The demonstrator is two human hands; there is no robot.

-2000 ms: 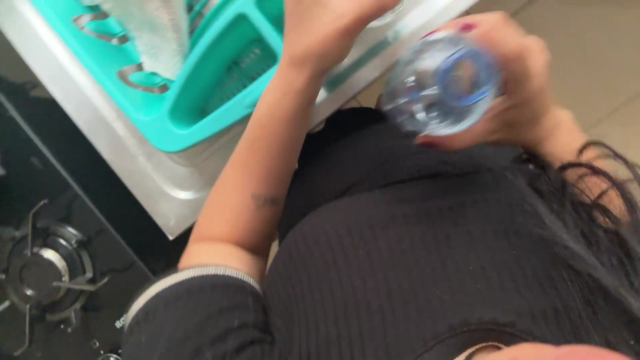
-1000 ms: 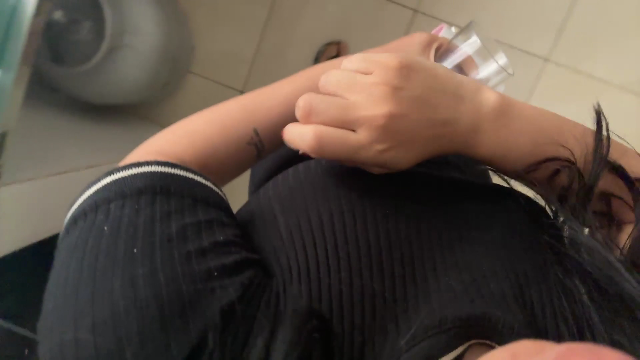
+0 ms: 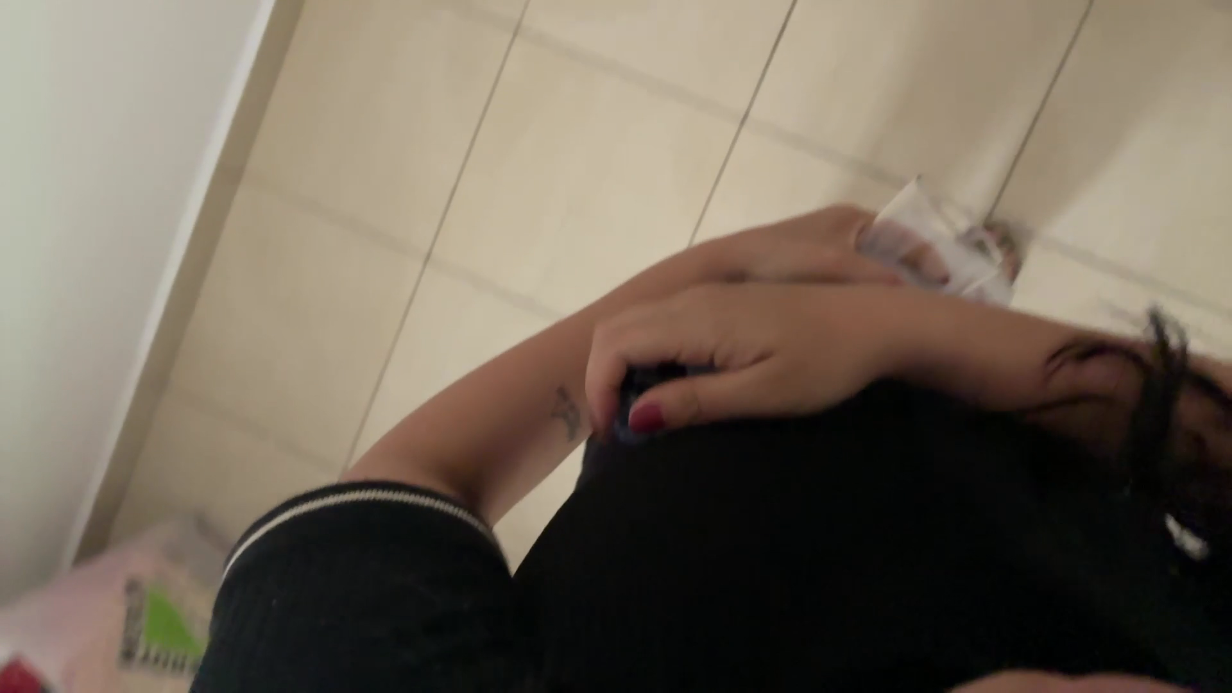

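My left hand (image 3: pixel 818 241) reaches across to the right, behind my right wrist, and its fingers are closed on a clear cup (image 3: pixel 929 252), blurred and tilted. Part of the left hand is hidden by the right forearm. In front of my black shirt (image 3: pixel 818 539), my right hand (image 3: pixel 712 351) is bent with its fingers curled and the red thumbnail showing. Something dark, with a bluish edge (image 3: pixel 635 390), shows between its thumb and fingers; whether it is cloth or a held object cannot be told.
Beige floor tiles (image 3: pixel 577 173) lie beneath my arms. A pale upright surface (image 3: pixel 106 192), perhaps a wall or door, rises at the left. At the lower left is a plastic bag (image 3: pixel 77 616) with green print. Dark hair hangs at the right.
The view has swung away from the sink area and stove over to the floor. The clear vessel was in my right hand two seconds ago; my left hand has the clear cup now.
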